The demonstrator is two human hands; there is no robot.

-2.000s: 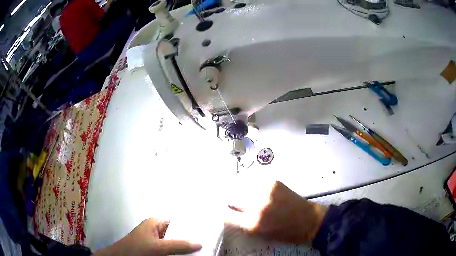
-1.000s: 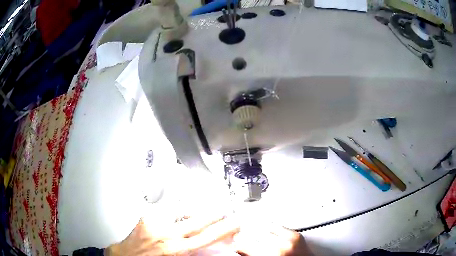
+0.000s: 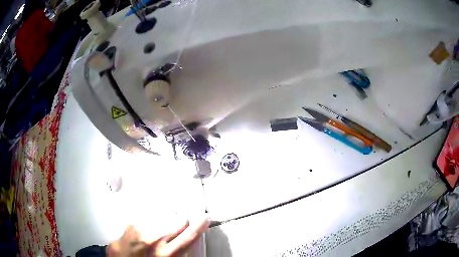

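Observation:
My left hand [image 3: 156, 242] is at the bottom edge, left of centre, partly washed out by the lamp. Its fingers point right, below the needle area. A pale fabric edge seems to show under the fingertips, but glare hides whether they grip it. The presser foot and needle cluster [image 3: 197, 148] of the off-white sewing machine [image 3: 251, 55] is above the hand, and a thin thread runs down from it towards the fingertips. My right hand is out of the picture.
Blue-handled snips [image 3: 347, 139] and orange-brown tools [image 3: 360, 133] lie right of the needle. A dark rectangle [image 3: 284, 124] and a small blue tool [image 3: 356, 79] lie nearby. A red-faced phone [image 3: 449, 153] is at the right edge, a printed board [image 3: 35, 185] at left.
My right hand has left the picture. My left hand remains low in view, with its fingertips now below the needle. The view has shifted, so the machine appears further left.

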